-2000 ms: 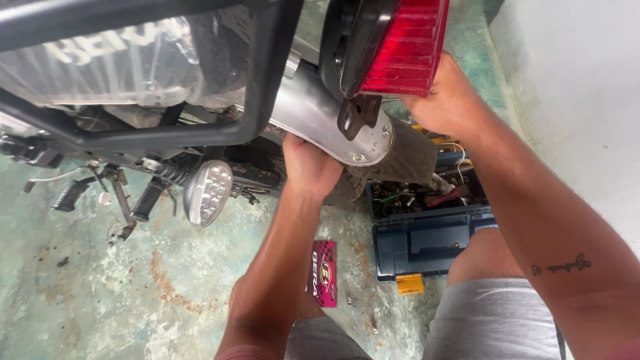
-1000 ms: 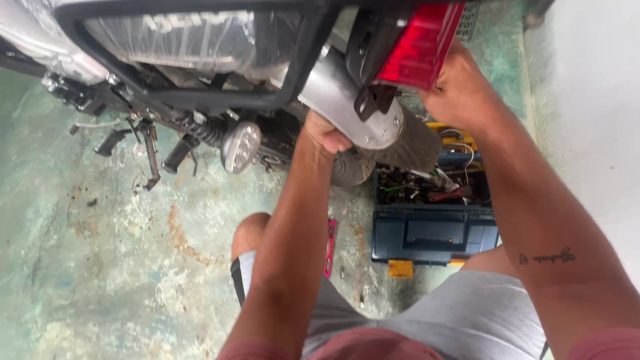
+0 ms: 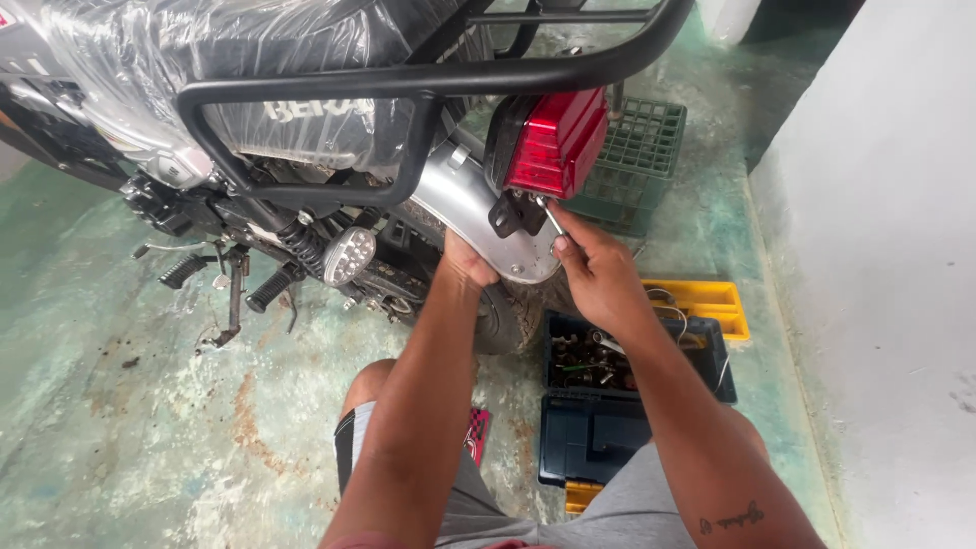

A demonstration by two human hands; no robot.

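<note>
My right hand (image 3: 598, 271) holds a small metal wrench (image 3: 553, 216), its upper end at the fasteners of a black metal bracket (image 3: 512, 215) below the red tail light (image 3: 560, 145). My left hand (image 3: 467, 259) is at the near edge of the silver rear fender (image 3: 476, 206) of a motorcycle; its fingers are hidden under the fender, so its grip does not show. The rear tire (image 3: 503, 316) lies below the fender. A black tubular rack (image 3: 404, 80) passes above, beside the plastic-wrapped seat (image 3: 305, 126).
An open dark blue toolbox (image 3: 595, 435) full of tools stands on the floor below my right forearm, with a yellow tray (image 3: 705, 305) behind it. A green plastic crate (image 3: 640, 145) stands beyond the tail light. A white wall (image 3: 884, 267) rises at the right.
My right hand has moved from beside the tail light to below it, and the wrench now shows. My left hand stays at the fender. The view has shifted, showing more of the motorcycle.
</note>
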